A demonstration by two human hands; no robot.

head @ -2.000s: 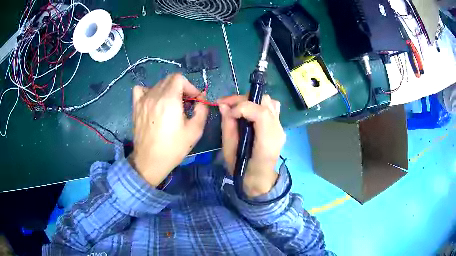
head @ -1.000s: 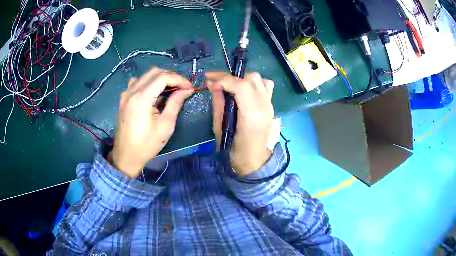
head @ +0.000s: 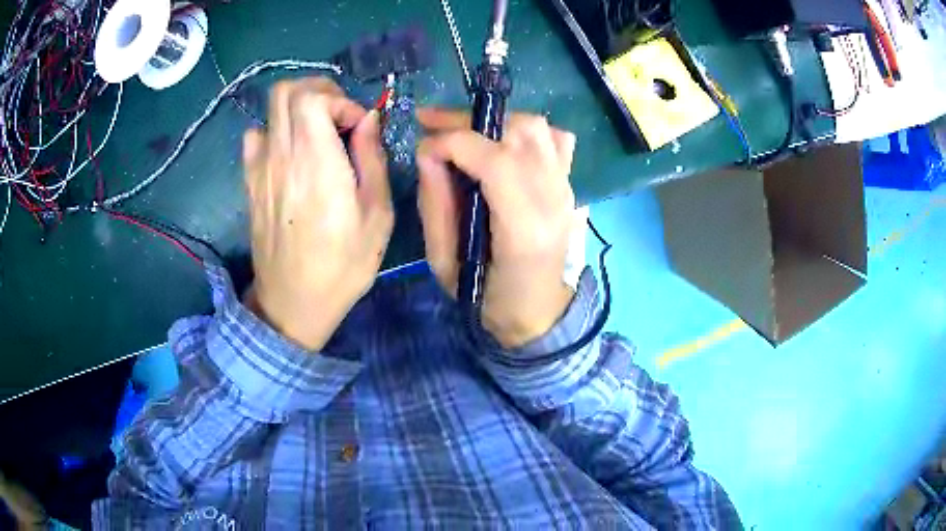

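My right hand (head: 508, 218) holds the black soldering iron (head: 479, 197), its barrel pointing up and cut off by the top edge. My left hand (head: 316, 207) has thumb and fingers pinched at a red wire (head: 385, 99), just below a small dark block (head: 386, 54). The fingertips hide most of the wire. The two hands are apart. A grey-white cable (head: 202, 116) runs from the block to the left, where red and black wires (head: 166, 234) lead towards my left sleeve.
A tangled wire harness pile (head: 42, 104) and a solder spool (head: 133, 39) lie at the upper left. The stand's yellow sponge (head: 661, 93), a black box (head: 794, 12) and orange-handled pliers (head: 880, 42) are at the upper right. An open cardboard box (head: 768, 244) is below the bench edge.
The red wire no longer shows stretched between the hands, and my right fingertips have come away from the left ones. The view has shifted, so the bench sits higher in the picture.
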